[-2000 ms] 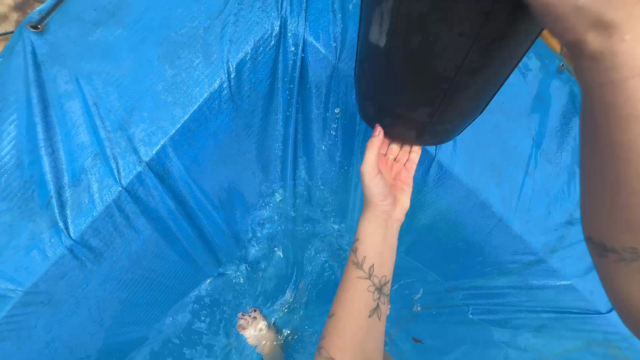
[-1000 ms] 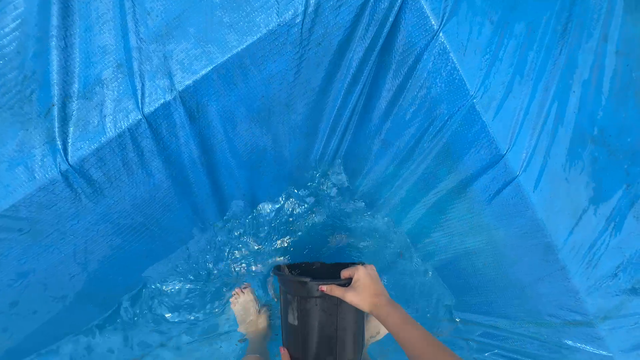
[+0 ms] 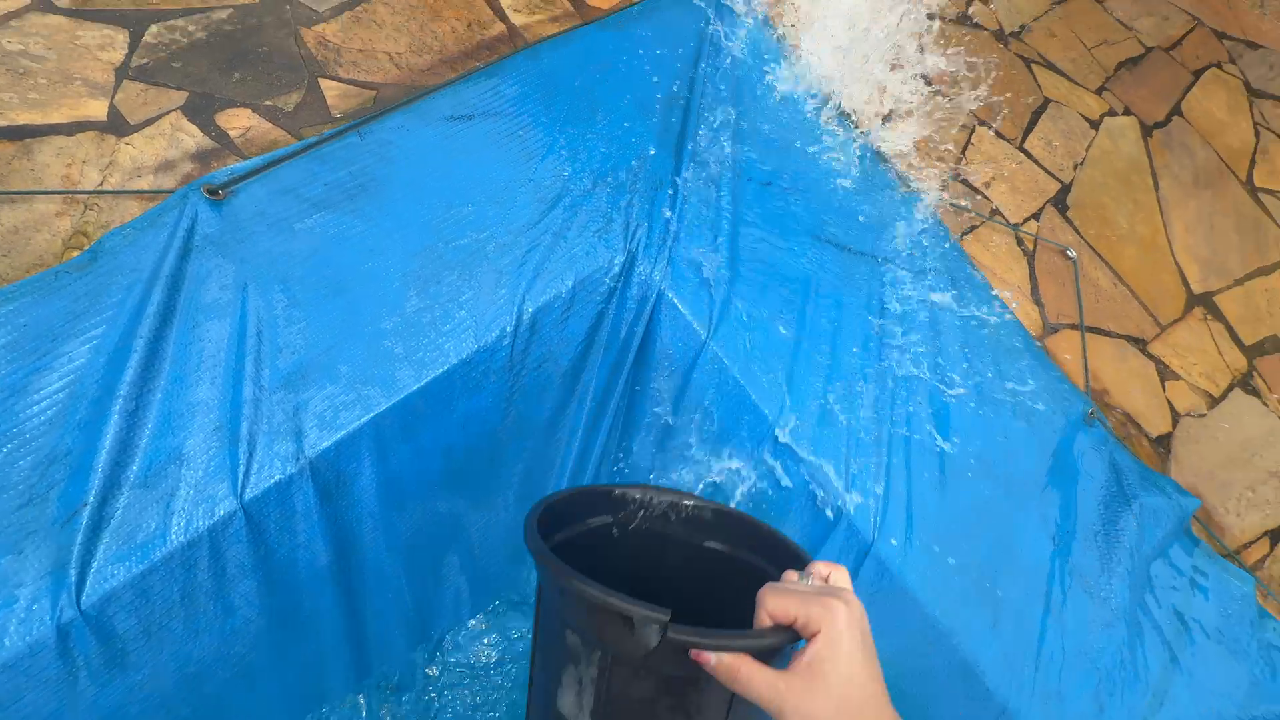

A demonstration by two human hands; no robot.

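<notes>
A black plastic bucket (image 3: 620, 640) stands mouth up at the lower middle of the head view, its inside dark and wet near the far rim. My right hand (image 3: 820, 640) grips the rim on its right side, thumb outside and fingers over the edge. My left hand is out of sight. Below and behind the bucket lies a blue tarpaulin (image 3: 400, 250) with creased, sloping sides. Water (image 3: 480, 660) ripples in its low part, left of the bucket. A white splash of water (image 3: 870, 60) spreads over the tarpaulin's far right edge and onto the paving.
Irregular flagstone paving (image 3: 1150, 200) borders the tarpaulin at the left and right. A metal eyelet (image 3: 213, 191) and a thin cord (image 3: 90, 192) mark the left edge. Another cord (image 3: 1080, 310) runs across the stones to an eyelet at the right edge.
The bucket was low by the feet a second ago and is now higher in view, with my right hand still on its rim. Water has splashed onto the stones. The view has tilted up.
</notes>
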